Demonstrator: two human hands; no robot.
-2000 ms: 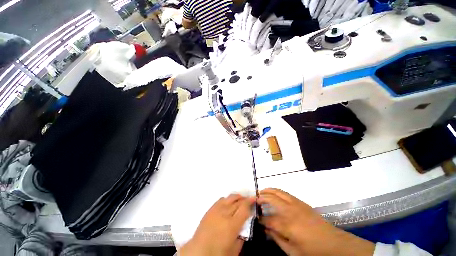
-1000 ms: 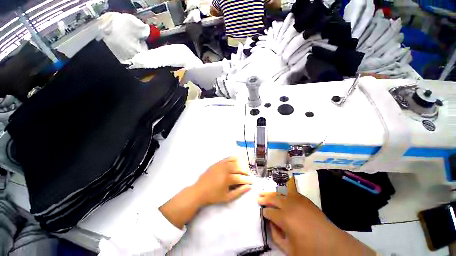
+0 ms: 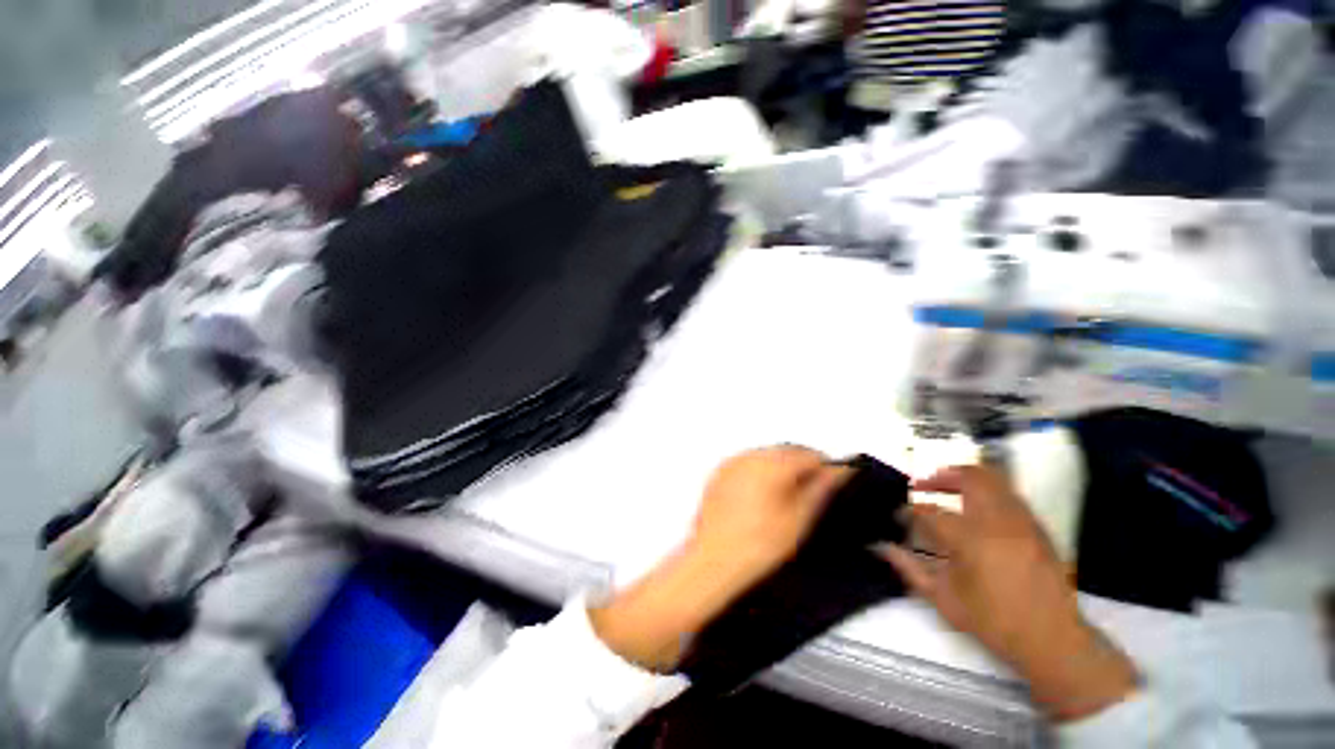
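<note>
The frame is blurred. A black fabric panel (image 3: 798, 593) lies under my hands and hangs over the table's front edge. My left hand (image 3: 769, 505) is closed on the panel's upper left part, near its top corner. My right hand (image 3: 981, 563) is at the panel's right side with its fingers spread; whether they touch the cloth is unclear. The white sewing machine (image 3: 1142, 264) with a blue stripe stands just beyond my hands, its needle area blurred.
A tall stack of black panels (image 3: 483, 307) stands on the table at left. Grey and white pieces (image 3: 220, 571) are heaped at far left, near blue material (image 3: 359, 644). A black scrap (image 3: 1164, 512) with a slim pink and blue item lies right. A person's striped top (image 3: 933, 37) shows behind.
The view has swung left. The panel under my hands showed its white face near the needle; now black cloth shows. My hands have moved from the needle area toward the table's front edge.
</note>
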